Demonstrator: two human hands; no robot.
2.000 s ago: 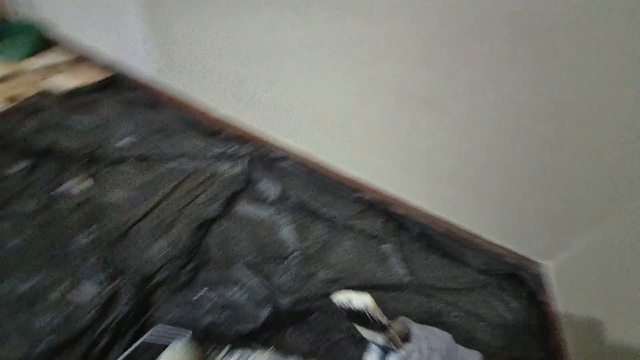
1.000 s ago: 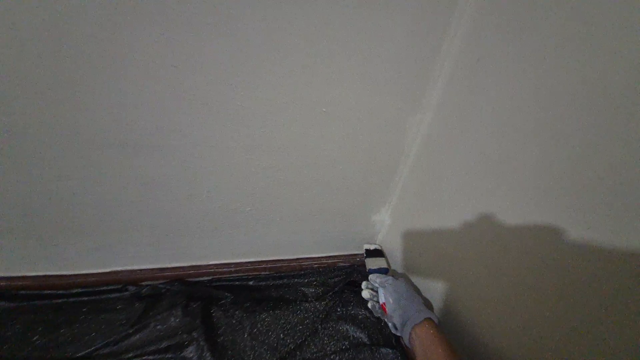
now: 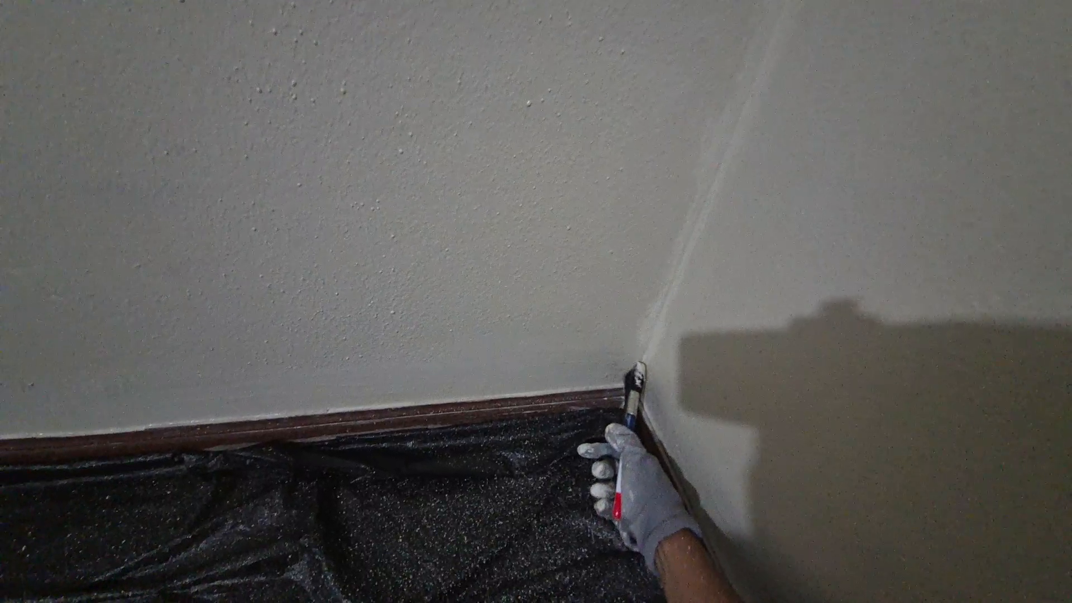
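Note:
My right hand, in a grey work glove, grips a paintbrush with a blue, white and red handle. White paint coats the tip of its dark bristles, which touch the inside corner where two pale walls meet, just above the baseboard. Up from the brush, a lighter band of paint follows the corner line. The left wall has a bumpy texture. My left hand is out of view.
A dark brown wooden baseboard edges the bottom of the left wall and continues along the right one. Black plastic sheeting, wrinkled and speckled with white, covers the floor. A broad shadow falls on the right wall.
The brush has turned in my right hand since one second ago, its bristles now narrow side on in the corner. The view swung onto the corner after the earliest frame.

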